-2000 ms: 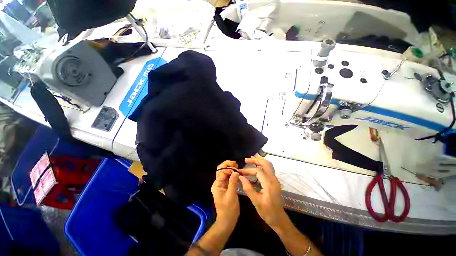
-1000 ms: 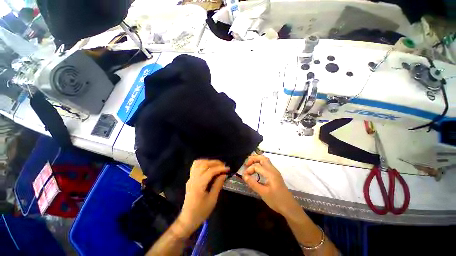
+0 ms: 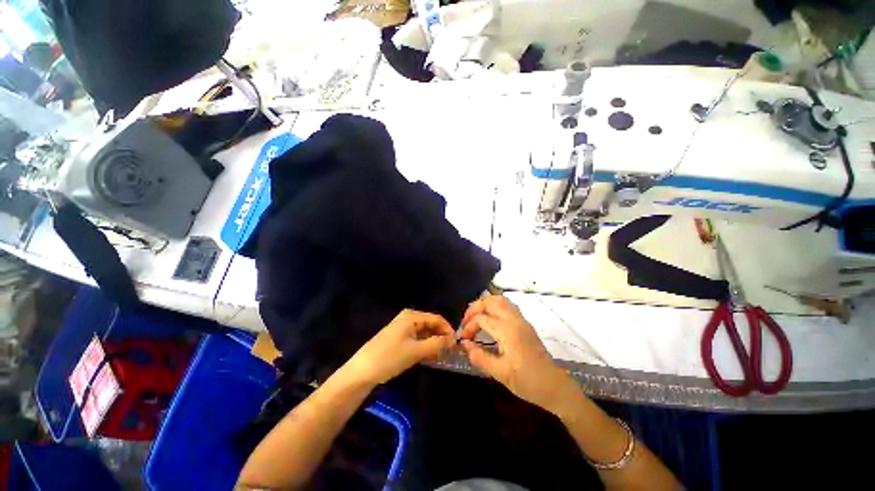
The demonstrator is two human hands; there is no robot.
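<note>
A black garment piece (image 3: 355, 240) lies heaped on the white table and hangs over its front edge. My left hand (image 3: 417, 340) and my right hand (image 3: 499, 340) are close together at the garment's lower right corner, above the table's front edge. A tiny dark narrow strip (image 3: 475, 342) shows between the fingertips of my right hand. The fingertips of my left hand are pinched beside it; whether they hold the strip or a thread is too small to tell.
The sewing machine (image 3: 710, 192) stands right of the garment. A bent black fabric band (image 3: 662, 273) and red-handled scissors (image 3: 746, 350) lie in front of it. A blue bin (image 3: 206, 412) is below the table. A grey neighbouring machine (image 3: 134, 177) and hanging black fabric (image 3: 144, 48) are at left.
My hands have parted and come together again. My left forearm now slants in more from the left. The strip was pinched between both hands earlier. The view has shifted slightly; the garment stays heaped.
</note>
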